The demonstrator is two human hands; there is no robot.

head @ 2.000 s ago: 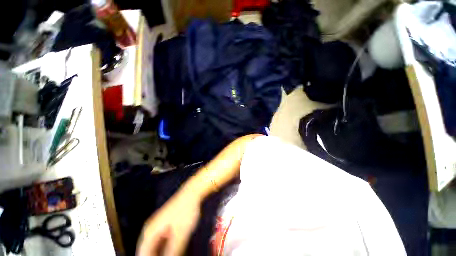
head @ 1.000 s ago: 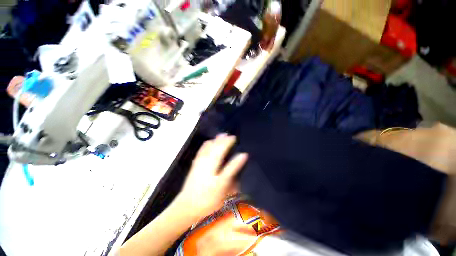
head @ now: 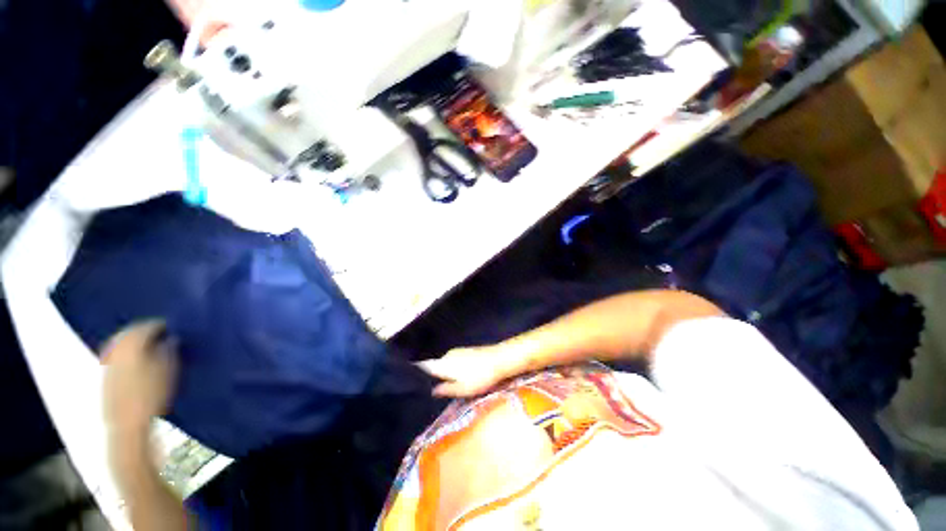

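Note:
A navy garment piece (head: pixel 254 332) lies spread over the front left of the white machine table (head: pixel 384 249) and hangs over its front edge. My left hand (head: pixel 140 373), blurred, is on the left part of the cloth; whether it grips the cloth cannot be told. My right hand (head: pixel 472 371) is closed on the dark cloth's right end, just off the table's front edge. The white sewing machine (head: pixel 249 88) stands behind the cloth, partly cut off by the top of the view.
Black shears (head: pixel 446 171) lie beside a phone (head: pixel 488 130) with a lit screen. A green-handled tool (head: pixel 581 101) and dark strips (head: pixel 617 54) lie farther right. A blue strip (head: pixel 194 166) hangs by the machine. Heaped navy cloth (head: pixel 762 239) and a cardboard box (head: pixel 830 135) are at right.
The view has swung toward the machine. The dark cloth has moved from over my lap at right onto the table at left. My left hand is now farther left, and my right hand now shows fully.

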